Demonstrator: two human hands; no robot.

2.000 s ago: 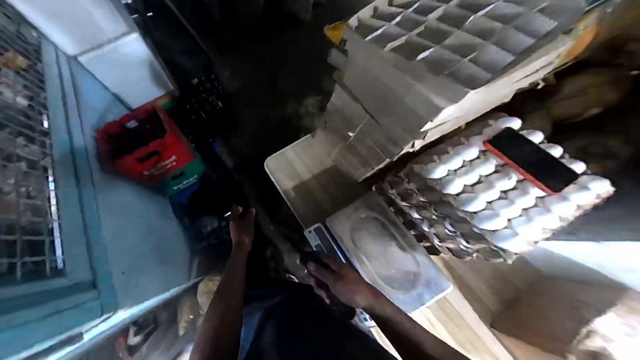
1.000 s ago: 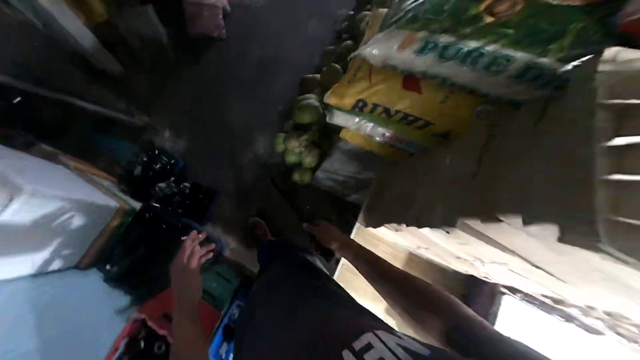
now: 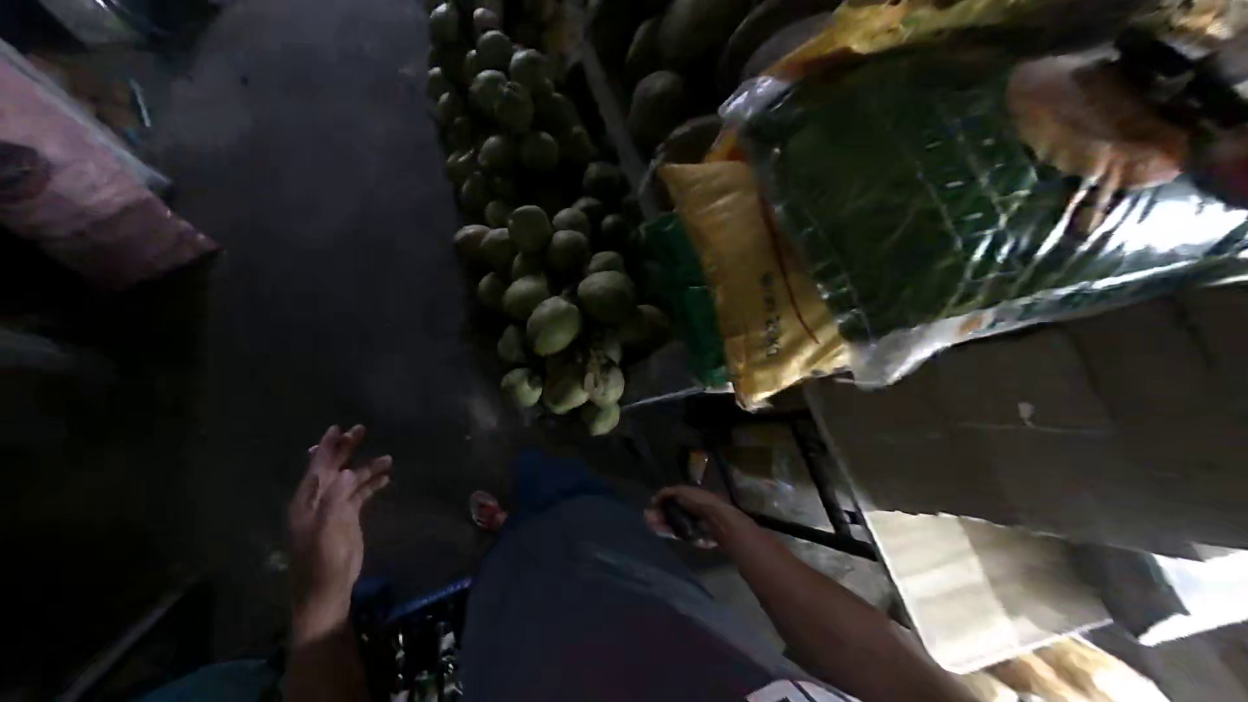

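Note:
My left hand (image 3: 336, 507) is raised at the lower left over the dark floor, its fingers apart and nothing in it. At the lower centre right, my right hand (image 3: 697, 515) is closed around a dark handle (image 3: 682, 522); what the handle belongs to cannot be made out. A long heap of round green fruits (image 3: 556, 325) lies ahead of my body, between and beyond the two hands. Right of the heap are a yellow plastic sack (image 3: 756, 283) and a green plastic sack (image 3: 907, 185), both bearing print.
Grey floor (image 3: 322, 214) runs along the fruit heap's left side. A pink sack (image 3: 88, 185) stands at the left. Cardboard (image 3: 1053, 429) and a dark metal frame (image 3: 819, 478) are at the right. A blue crate (image 3: 424, 604) sits low beside my leg.
The view has swung from egg trays and a scale to the fruit heap and sacks. My right hand, near the scale two seconds ago, now hangs beside my leg.

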